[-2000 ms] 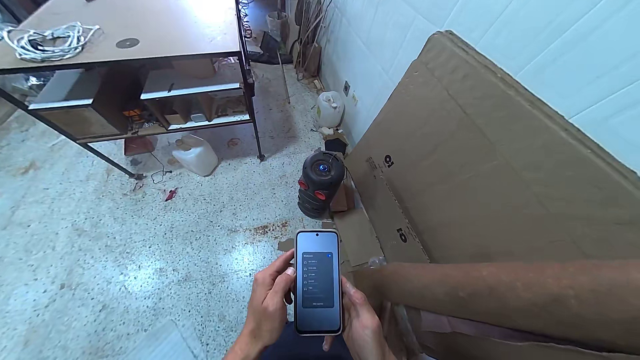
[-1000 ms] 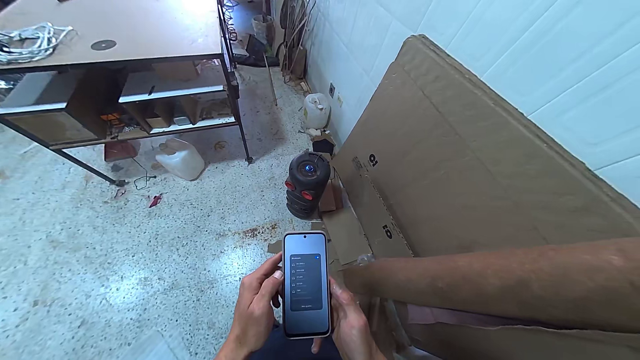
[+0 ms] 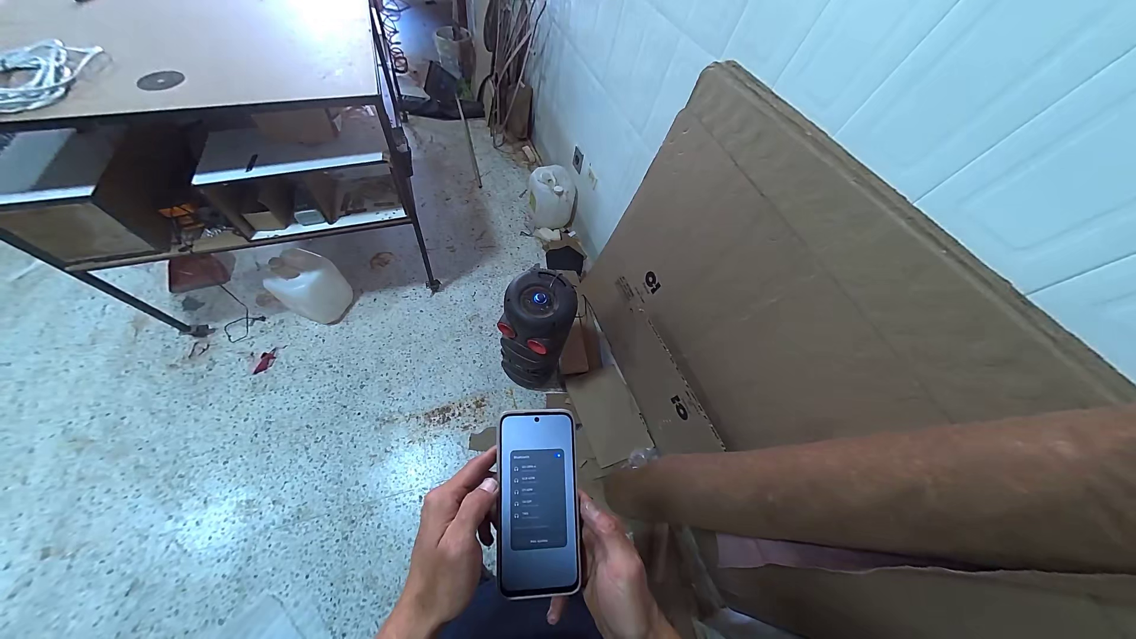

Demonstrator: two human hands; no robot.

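A smartphone (image 3: 538, 506) in a light-edged case is held upright between my two hands at the bottom centre, its lit screen showing a dark menu panel with a list. My left hand (image 3: 454, 537) grips its left edge, the thumb lying along the side. On the right edge rests my right hand (image 3: 617, 568), with one fingertip showing under the phone. Other fingers are hidden behind it. Beyond the phone, a black cylindrical device (image 3: 538, 328) with red round parts and a blue light on top stands on the speckled floor.
Large cardboard sheets (image 3: 799, 266) lean on the white wall at right, with a brown roll-like object (image 3: 870, 493) before them. A metal-framed table (image 3: 248, 53) carries a coiled cable (image 3: 40, 75). Plastic jugs (image 3: 311, 286) and a canister (image 3: 552, 197) stand on the floor.
The view has shifted slightly. Both hands keep hold of the phone, and its screen shows the same kind of list panel throughout.
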